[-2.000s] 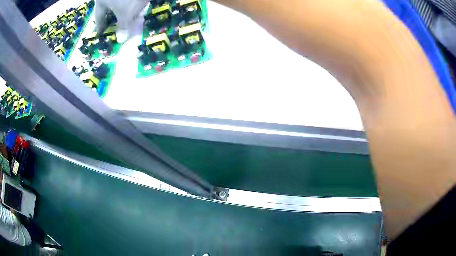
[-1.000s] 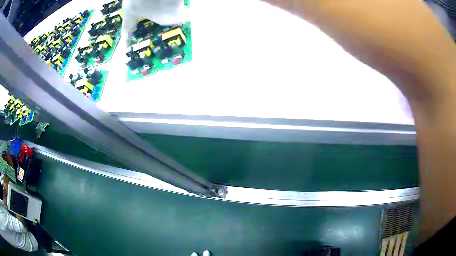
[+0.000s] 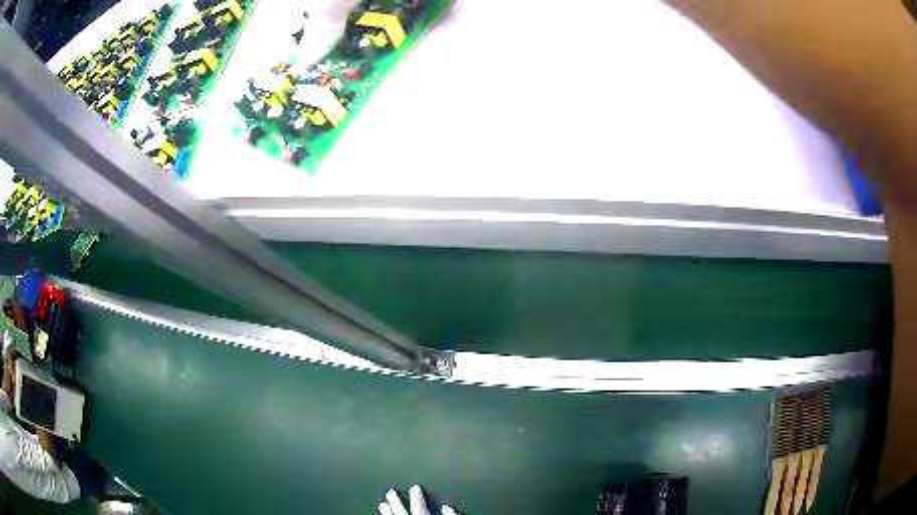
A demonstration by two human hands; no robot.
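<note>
A panel of circuit boards [image 3: 377, 86], green with yellow-and-black parts, is at the top left on the white shelf [image 3: 603, 131]. My right hand [image 3: 327, 30], white-gloved and blurred, is on its upper part, cut by the top edge; its fingertips are not clear. My bare right arm arches down the right side. My left hand [image 3: 414, 501] shows only as white-gloved fingertips, apart and empty, at the bottom edge over the green bench [image 3: 302, 433].
More board panels [image 3: 191, 65] lie at the shelf's left. A grey metal post [image 3: 201, 221] crosses diagonally before the shelf. Wooden-handled brushes [image 3: 797, 478] and a black object [image 3: 644, 495] are at lower right. A person's pale sleeve [image 3: 35, 463] and a grey-white device [image 3: 48, 402] are at lower left.
The panel under my right hand has turned so that it slants up to the right. More of my left fingertips show at the bottom edge. The view has shifted slightly.
</note>
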